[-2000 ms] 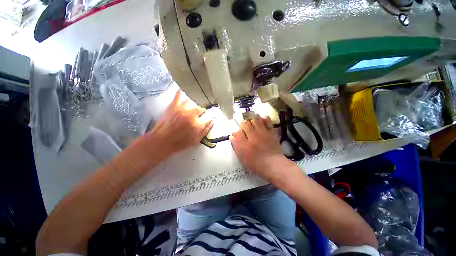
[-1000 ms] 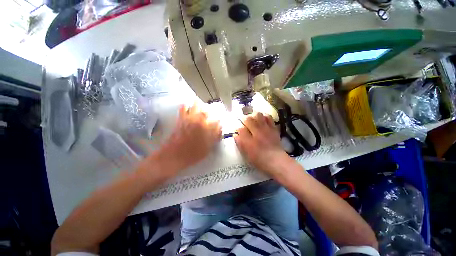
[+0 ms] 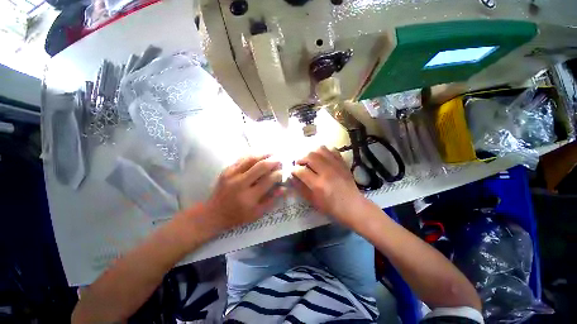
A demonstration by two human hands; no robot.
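Observation:
My left hand (image 3: pixel 248 188) and my right hand (image 3: pixel 324 180) are close together on the table in front of the presser foot (image 3: pixel 308 124). Their fingertips nearly meet in strong glare. Something small and pale seems to lie between the fingers, but glare and the fingers hide what it is. The black-handled shears (image 3: pixel 378 162) lie right beside my right hand. Patterned grey panels (image 3: pixel 154 123) and a plain grey panel (image 3: pixel 140 185) lie left of my left hand.
The cream sewing machine head (image 3: pixel 253 69) with its green control panel (image 3: pixel 405 69) stands over the far side. A yellow box (image 3: pixel 450 133) of plastic bags and slim metal tools (image 3: pixel 410 137) are at right. Tabs with metal fittings (image 3: pixel 104 104) lie upper left. A blue crate (image 3: pixel 515 196) is below right.
My left hand has moved back toward the table's front edge, away from the needle area. My right hand has shifted slightly. The dark-edged piece between the hands no longer shows clearly.

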